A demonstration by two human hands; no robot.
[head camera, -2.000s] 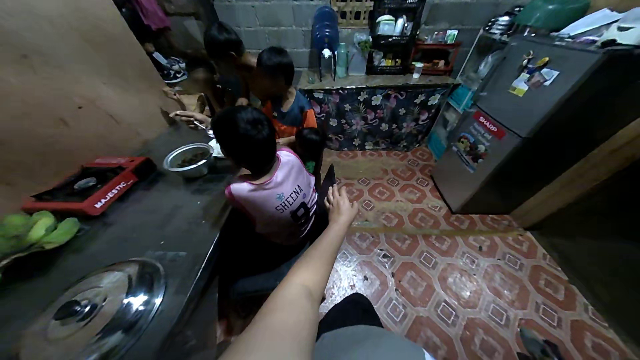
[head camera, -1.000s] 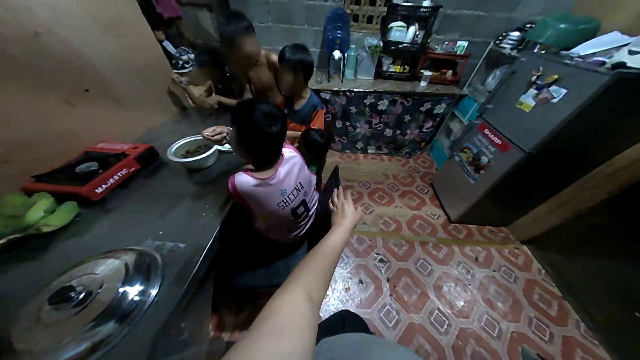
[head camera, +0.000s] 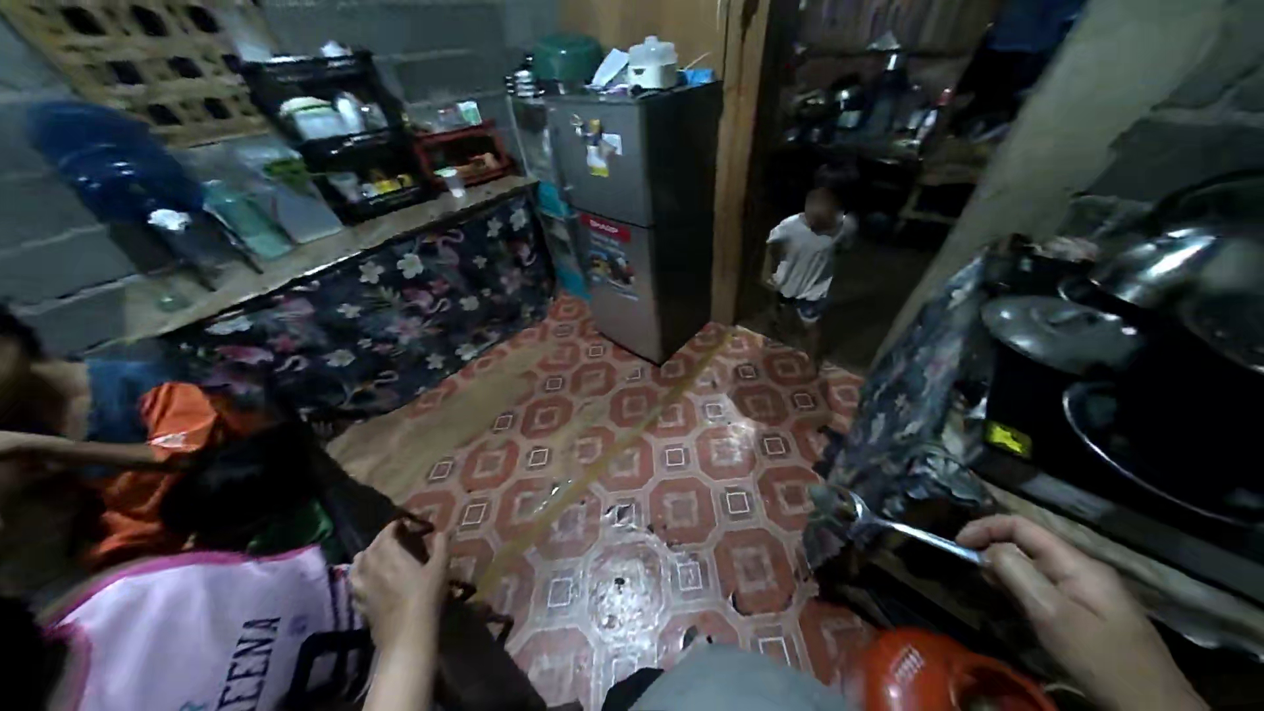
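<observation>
My left hand is at the lower left with curled fingers against a dark chair back, beside a person in a pink and white jersey. At the lower right my right hand holds the handle end of a metal spoon, whose bowl points left over the floor's edge. Below the spoon is a shiny orange-red container, partly cut off by the frame. Lidded metal pots stand just above my right hand.
A grey refrigerator stands ahead, near a doorway where a person in a white shirt stands. A counter with a floral curtain runs along the left wall. Tiled-pattern flooring lies between. Another person in orange is at left.
The view has swung far to the right, bringing in the doorway, the pots and my right hand with the spoon. The table with the red stove has left the view.
</observation>
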